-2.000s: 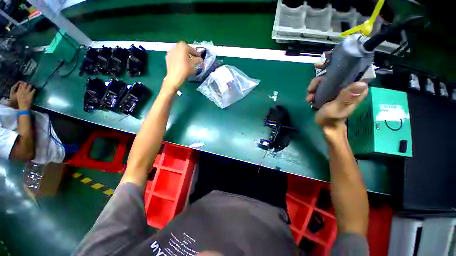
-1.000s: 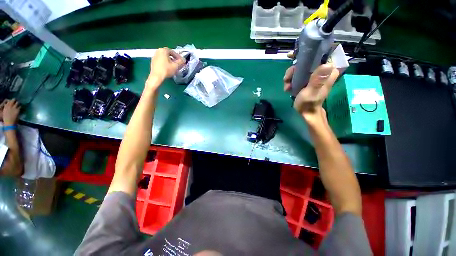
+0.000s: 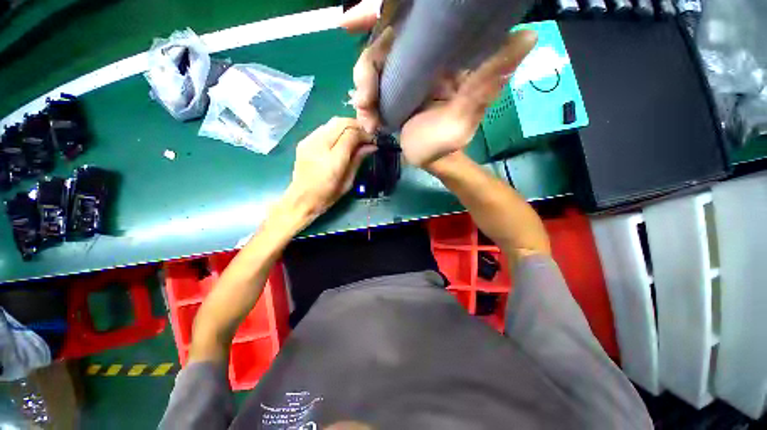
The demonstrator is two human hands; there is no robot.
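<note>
A black device housing (image 3: 380, 174) lies on the green bench near its front edge, partly covered by both hands. My left hand (image 3: 324, 165) is at the housing's upper left side, thumb and fingertips pinched together. Whether they grip the housing or a small part is hidden. My right hand (image 3: 446, 126) is wrapped around the thick grey electric screwdriver (image 3: 420, 63), which is tilted with its lower end over the housing. The bit is hidden by the hands.
Clear plastic bags (image 3: 256, 105) lie at the back left, finished units (image 3: 87, 201) at the far left. A green box (image 3: 538, 84) and black mat (image 3: 643, 109) are right. Red bins (image 3: 252, 323) sit below the bench edge.
My left hand has left the bags and moved right to the housing. My right hand has brought the screwdriver down over the housing. The camera view has turned to the right.
</note>
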